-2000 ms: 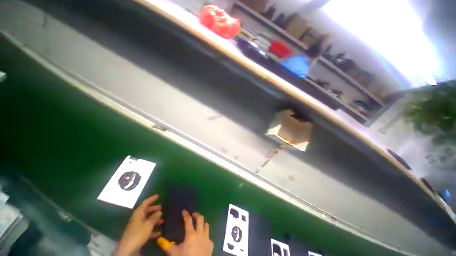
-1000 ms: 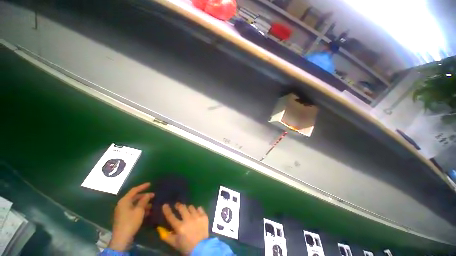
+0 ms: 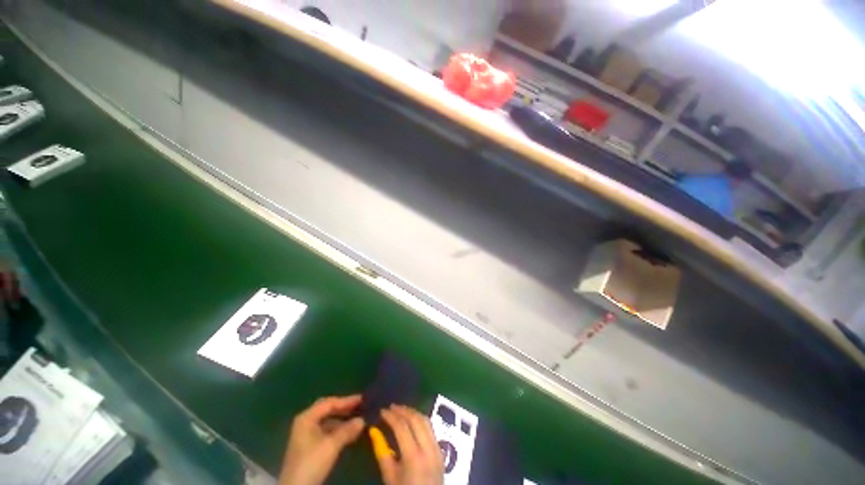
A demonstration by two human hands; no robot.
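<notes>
My left hand [image 3: 321, 440] and my right hand [image 3: 411, 447] are at the bottom centre, both with fingertips on a black box [image 3: 391, 383] over the green belt. A yellow-orange finger cot [image 3: 381, 443] shows on my right hand. The black box is blurred, and its lower part is hidden by my fingers. A white printed box [image 3: 253, 332] with a round dark picture lies on the belt to the left of my hands. Another white printed piece [image 3: 454, 438] lies just right of my right hand, with a dark box [image 3: 495, 455] beside it.
Several white boxes [image 3: 46, 163] lie on the belt at the far left. A stack of white boxes [image 3: 47, 426] is at the lower left edge. A small open cardboard box [image 3: 630, 282] hangs on the partition [image 3: 427, 251]. Part of another person's hand [image 3: 9, 284] shows at the left edge.
The view has swung left, bringing the stack and far-left boxes into sight. My hands are closer together on the black box, which now appears narrower and tilted.
</notes>
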